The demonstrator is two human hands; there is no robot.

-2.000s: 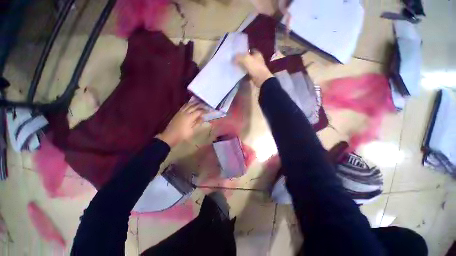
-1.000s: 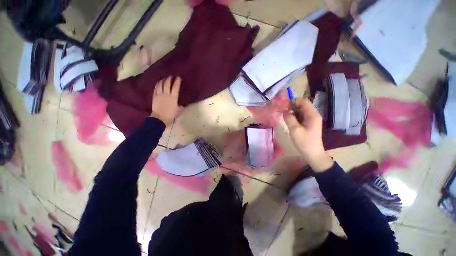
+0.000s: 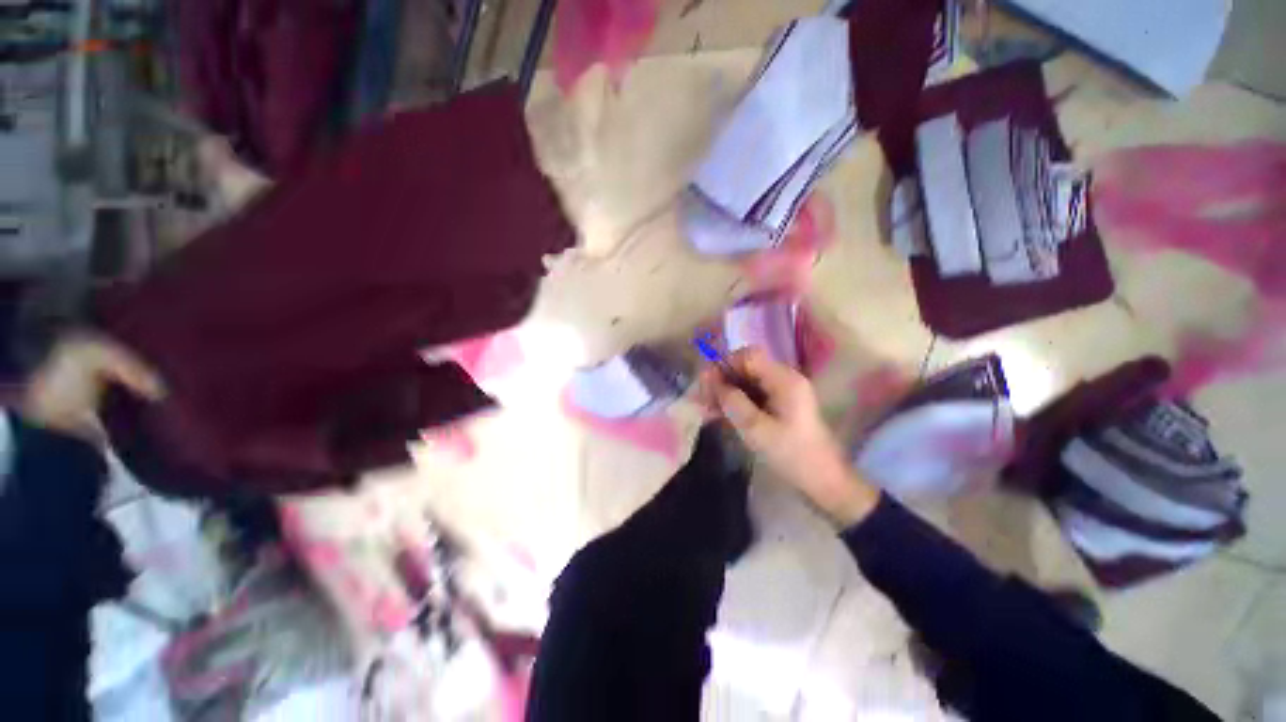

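Note:
A large maroon fabric piece [image 3: 339, 296] hangs lifted at the left, limp and somewhat blurred. My left hand [image 3: 96, 388], bare and near the left edge, grips its lower left corner. My right hand [image 3: 769, 416], bare, is near the middle and holds a thin pen with a blue end [image 3: 708, 347]. Just beyond the right hand lies a small pale pink stack [image 3: 763, 330], partly covered by the hand. A pale stack with dark edges [image 3: 628, 384] lies left of that hand.
Long pale stacks [image 3: 783, 127] lie ahead. Pale strips [image 3: 987, 198] sit on a maroon backing piece [image 3: 973, 303] at right. A striped stack [image 3: 1149, 494] is at lower right. Pink scraps [image 3: 1199, 212] lie on the tiled floor. Blurred scraps [image 3: 409, 592] are lower left. Dark metal bars stand at upper left.
My left hand now grips the maroon fabric, which was flat on the floor, and has lifted it to the left. The view has shifted left. My right hand still holds the pen, now nearer the small stack.

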